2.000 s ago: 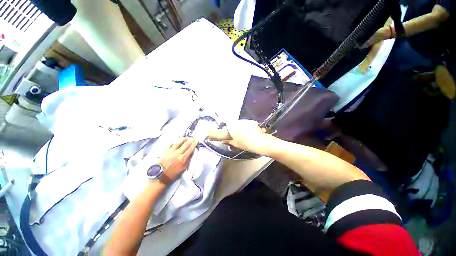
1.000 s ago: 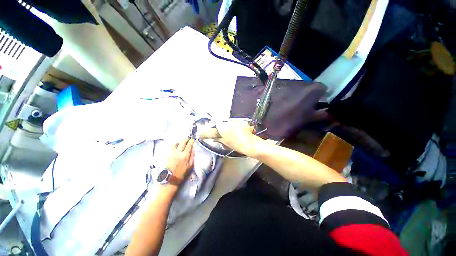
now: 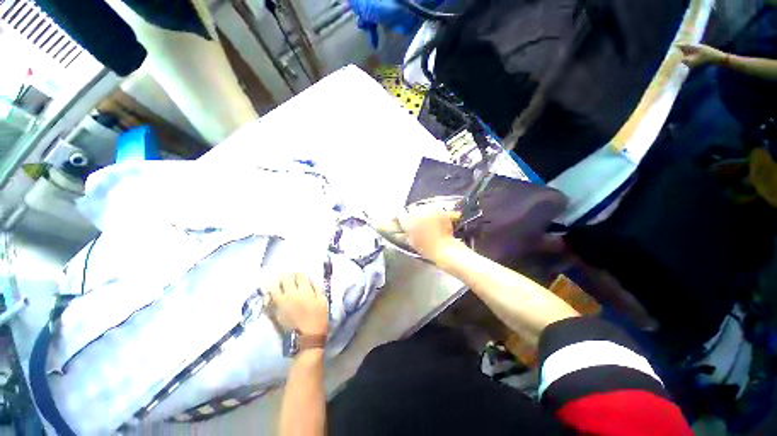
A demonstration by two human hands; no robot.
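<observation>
The checked garment (image 3: pixel 213 281) lies with its white inner side up over the board, with dark seam lines and checked strips along its near side. My right hand (image 3: pixel 428 232) is closed around the handle of the steam iron (image 3: pixel 394 238), at the garment's right edge beside the dark pad. The iron is mostly hidden by my hand and washed out by glare. My left hand (image 3: pixel 298 302) lies flat on the garment, palm down with fingers apart, near a crumpled part of the cloth. It holds nothing.
The dark iron rest pad (image 3: pixel 477 187) is right of the white table (image 3: pixel 358 111). The iron's hose rises behind it. A dark-covered table (image 3: pixel 613 153) and another person's hand (image 3: pixel 703 56) are at upper right. A bright blue piece (image 3: pixel 136 145) stands at left.
My right hand has moved right with the iron, toward the pad. My left hand has moved away from the iron, nearer to me, and lies flatter. More of the crumpled cloth shows.
</observation>
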